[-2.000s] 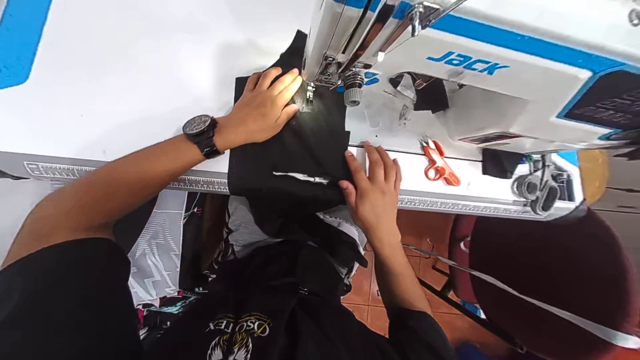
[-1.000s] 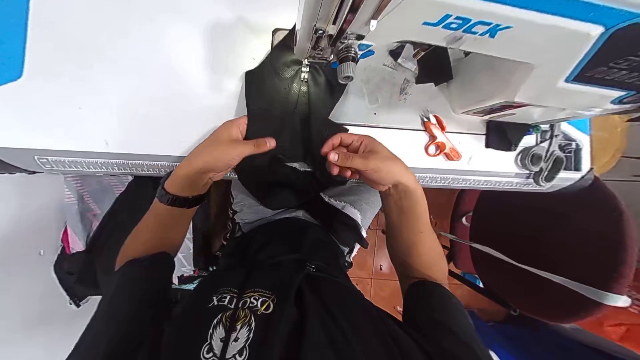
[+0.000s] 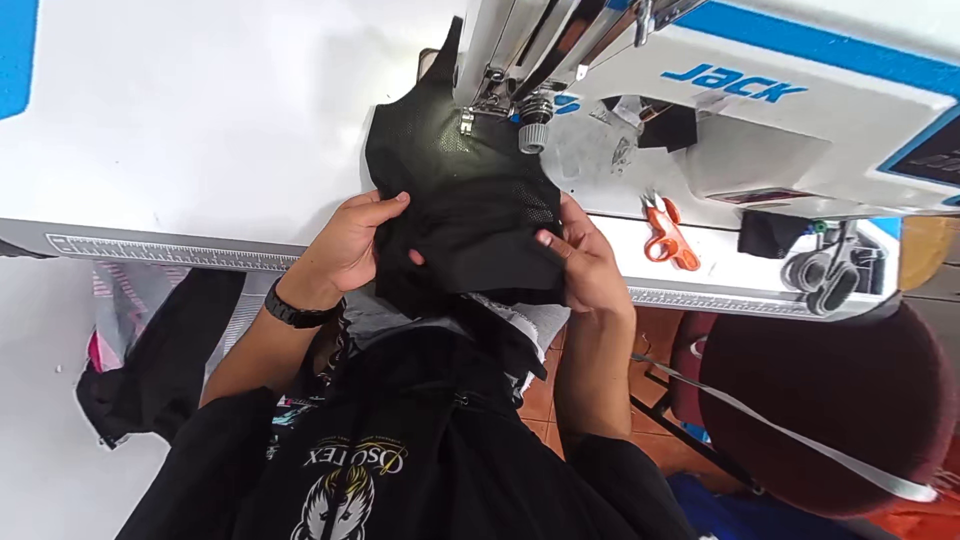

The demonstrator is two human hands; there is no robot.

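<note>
A black fabric piece [image 3: 480, 240], with mesh showing in parts, lies below the presser foot [image 3: 466, 121] of a Jack sewing machine [image 3: 750, 45]. Whether the foot presses on it, I cannot tell. My left hand [image 3: 345, 244] grips the fabric's left side; its thumb is on top, most fingers are under the cloth and one fingertip shows through an opening. On the right edge, my right hand [image 3: 592, 259] pinches the same fabric between thumb and fingers. The fabric's near end hangs over the table's front edge.
Orange-handled thread snips [image 3: 667, 232] lie right of my right hand. A ruler strip [image 3: 180, 253] runs along the table's front edge. Dark scraps [image 3: 667, 126] lie under the machine arm. At the lower right stands a dark red round seat [image 3: 825, 397] with a pale strap across it.
Two seconds ago my left hand lay flat on the fabric near the presser foot; now it holds the left side nearer me. My right hand has gone from resting on the table to gripping the right edge.
</note>
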